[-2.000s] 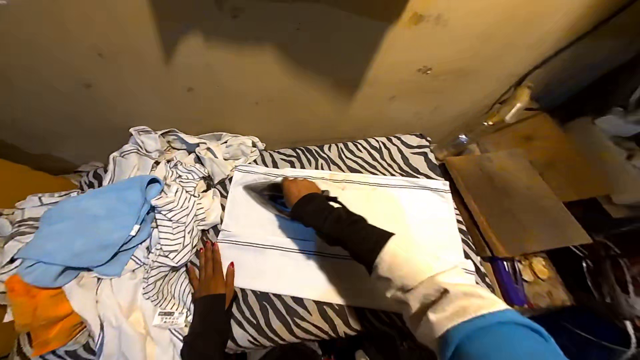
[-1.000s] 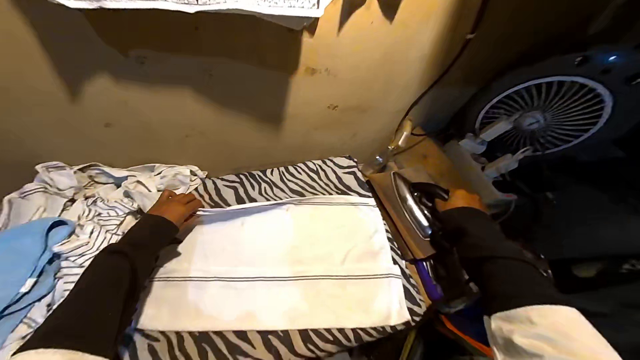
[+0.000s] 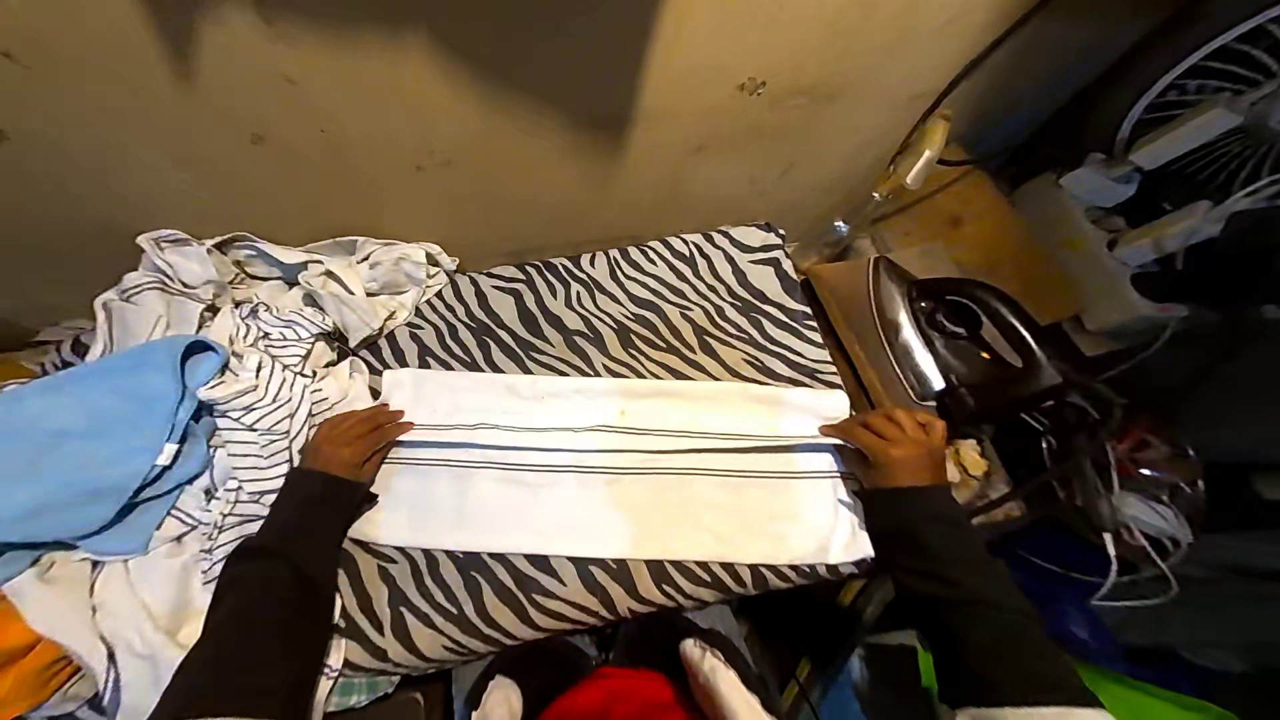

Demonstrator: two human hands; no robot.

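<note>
A white cloth with thin dark stripes (image 3: 620,510) lies folded lengthwise across a zebra-print padded surface (image 3: 640,310). Its upper layer's edge runs along the middle, between the stripes. My left hand (image 3: 352,443) pinches that edge at the cloth's left end. At the right end my right hand (image 3: 893,445) pinches the same edge between thumb and fingers. Beyond my right hand an electric iron (image 3: 960,345) rests on a brown board (image 3: 855,310), its metal soleplate turned toward the cloth.
Crumpled striped and white cloths (image 3: 265,400) are heaped on the left, with a blue cloth (image 3: 90,450) and an orange cloth (image 3: 30,655) on them. A wall (image 3: 450,130) stands behind. Cables (image 3: 1130,530) hang at the right, and a spoked wheel (image 3: 1215,110) is at the upper right.
My right hand has let go of the iron, which stays on the board, and has moved to the cloth. The cloth, spread wider one second ago, is now folded into a narrower strip.
</note>
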